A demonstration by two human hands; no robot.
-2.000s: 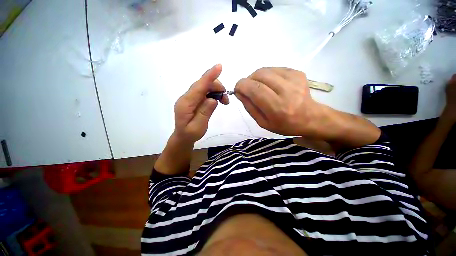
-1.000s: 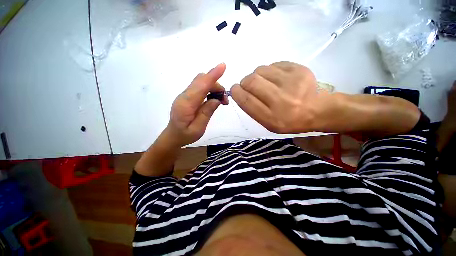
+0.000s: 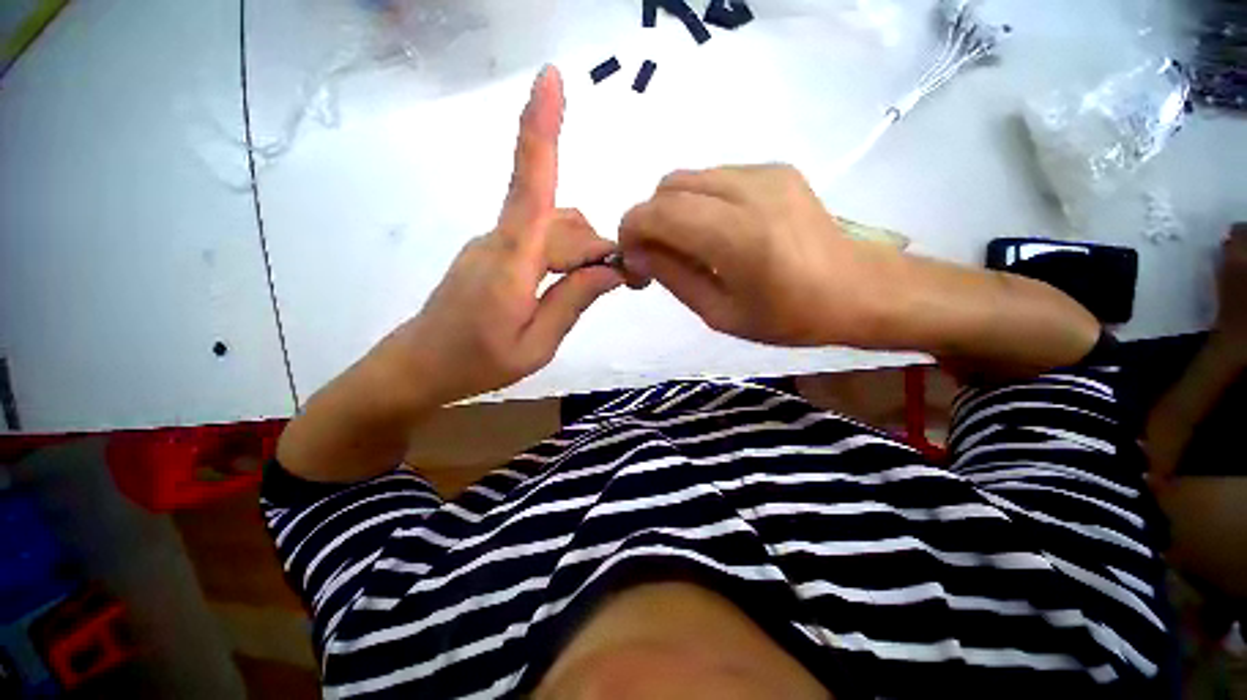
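Note:
My left hand (image 3: 499, 294) pinches a thin dark wire piece (image 3: 596, 263) between thumb and a bent finger, with one finger pointing up and away. My right hand (image 3: 752, 260) is closed at the same spot, its fingertips meeting the piece from the right. A small dark part shows at the right fingertips; most of it is hidden. Loose black connector housings (image 3: 644, 75) lie above the hands, with more black pieces (image 3: 698, 19) at the top edge.
White table (image 3: 123, 274) with a dark seam. Cable bundle (image 3: 944, 69) and clear plastic bag (image 3: 1108, 130) lie upper right. A black phone (image 3: 1080, 267) is partly behind my right forearm. A cream bar (image 3: 871, 234) lies behind my right wrist. Another person's arm (image 3: 1224, 308) shows at the right edge.
My left hand no longer visibly holds the black housing; one finger has stretched upward and its thumb and bent finger now pinch close to my right fingertips. The right forearm has shifted.

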